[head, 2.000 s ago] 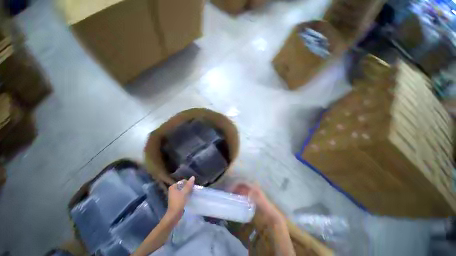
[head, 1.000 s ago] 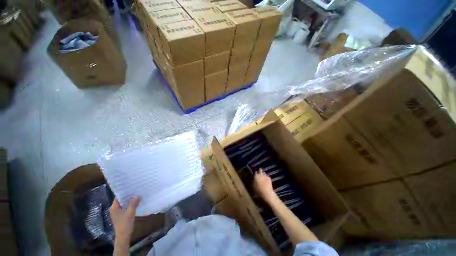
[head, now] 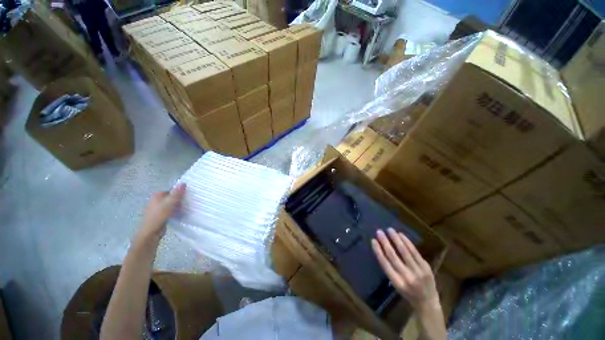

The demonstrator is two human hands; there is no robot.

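A white ribbed air-column bag (head: 229,209) hangs spread out from my left hand (head: 164,207), which grips its left edge between thumb and fingers. The bag's right edge reaches the open supply carton (head: 308,255). My right hand (head: 406,267) is over that carton, palm down with fingers extended, at the edge of a flat black item (head: 345,232). The item lies at the carton's mouth, with a thin cord-like detail on it. Whether my right thumb grips the item from below is hidden. More dark items stand in the carton behind it.
A collecting carton (head: 93,305) stands at the lower left. Stacked printed cartons (head: 464,172) with stretch film (head: 424,76) rise at the right. Palletized cartons (head: 225,86) stand ahead, with a distant open carton (head: 83,136) and a person's legs (head: 99,30) at the upper left.
The view has shifted. A black item now lies flat across the supply carton's mouth, where dark items stood in rows. My right hand has moved to its near right edge. My left hand still holds the bag.
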